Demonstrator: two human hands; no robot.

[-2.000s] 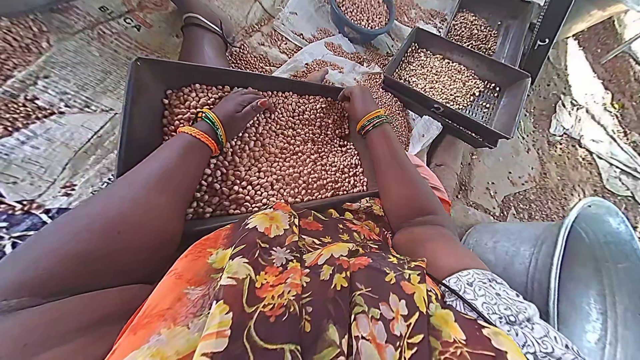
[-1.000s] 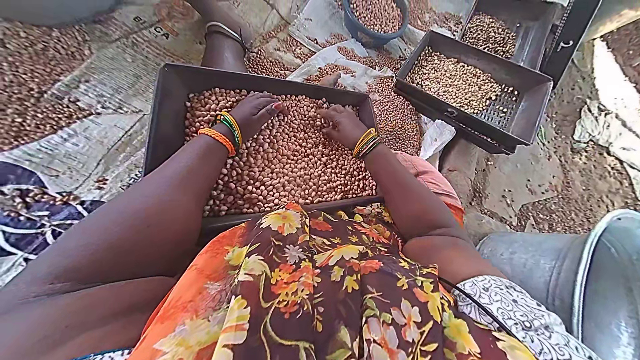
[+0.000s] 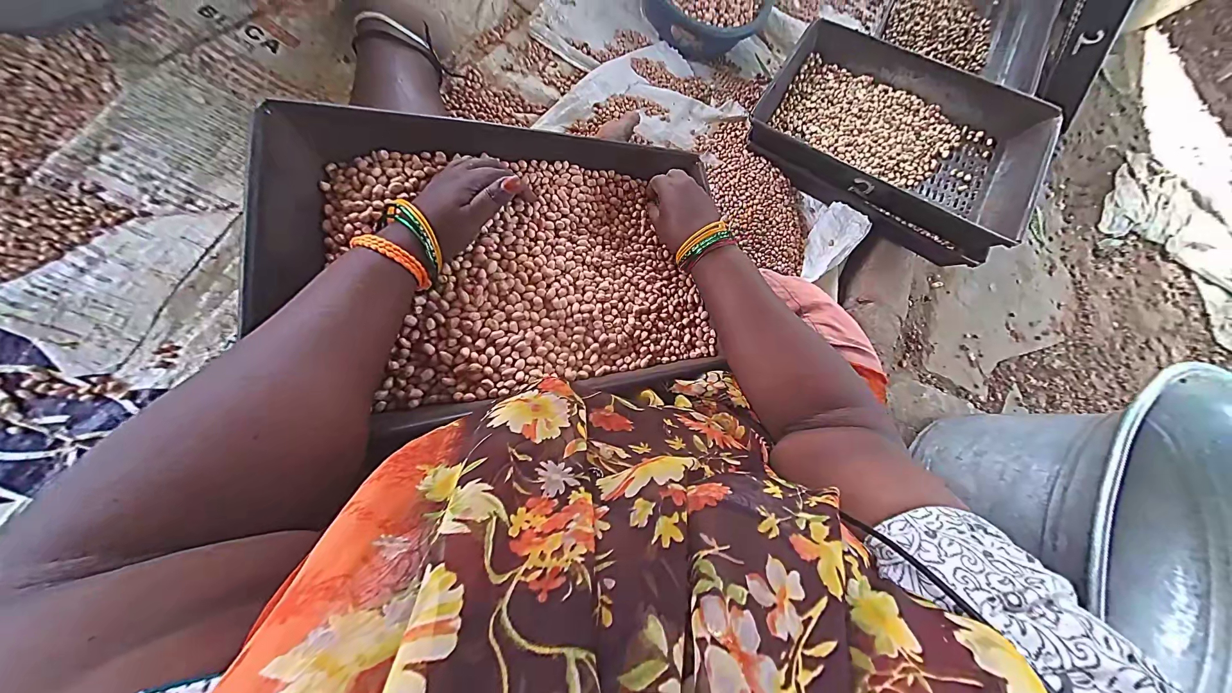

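Note:
A dark rectangular metal tray [image 3: 289, 130] lies across my lap, tilted a little. It is filled with reddish-brown nuts or beans [image 3: 539, 289], spread over most of its bottom except the far left corner. My left hand [image 3: 472, 197] rests on the heap in the upper left part, fingers bent over it, with orange, green and yellow bangles at the wrist. At the tray's far right corner, my right hand [image 3: 680, 204] has its fingers curled on the heap near the wall. Whether either hand holds any of the nuts is hidden.
A second dark tray with a perforated bottom [image 3: 1001, 183] holds paler nuts at the upper right. Beyond is a blue bowl [image 3: 707, 38] of nuts. A large metal pot [image 3: 1020, 472] lies on its side at the right. Nuts are scattered over woven sacks [image 3: 164, 106] on the ground.
My right hand has moved right, from the middle of the heap to the tray's far right corner, near where it was two seconds ago. My left hand stays in the upper left part.

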